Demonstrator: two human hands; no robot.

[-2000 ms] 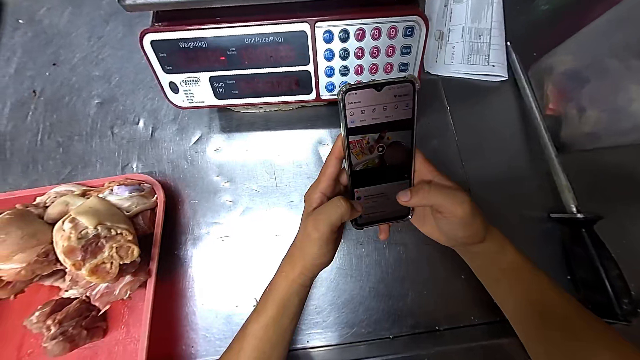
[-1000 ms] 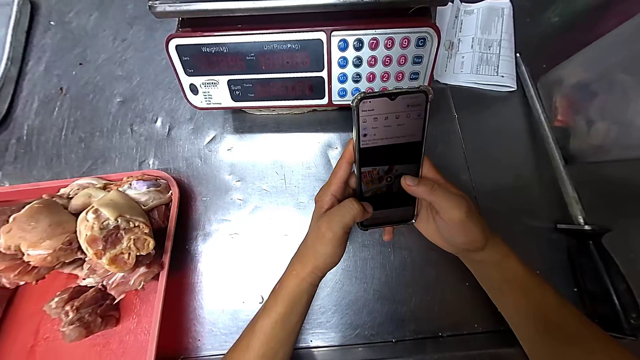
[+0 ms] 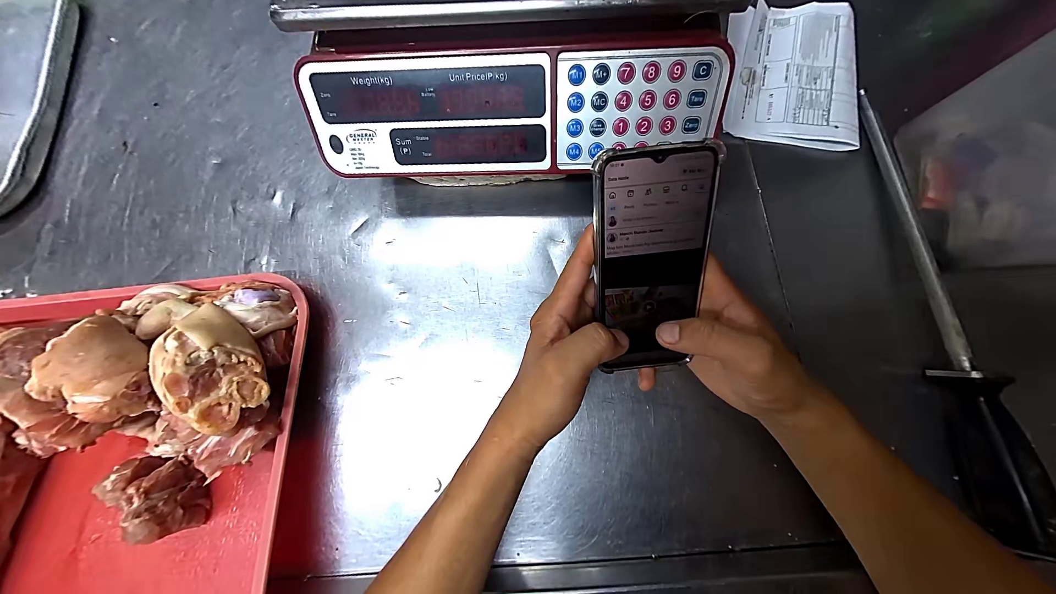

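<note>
A smartphone (image 3: 656, 256) in a clear case is held upright between both hands over a metal counter, its lit screen facing me. My left hand (image 3: 569, 346) grips its lower left side, with the thumb on the bottom of the screen. On the other side, my right hand (image 3: 734, 346) supports the phone, its thumb over the lower right of the screen. Most fingers are hidden behind the phone. Its top edge overlaps the keypad of a red and white digital weighing scale (image 3: 553, 107) beyond the hands.
At the left, a red plastic tray (image 3: 285, 429) holds several pieces of raw meat (image 3: 210, 367). A honing steel (image 3: 920, 239) with a black handle lies at the right. Printed papers (image 3: 796, 78) lie beside the scale. Part of another tray (image 3: 54, 107) shows at the upper left.
The picture on the phone's screen has moved down compared with two seconds ago, and my right thumb has shifted over the screen. Both hands still hold the phone.
</note>
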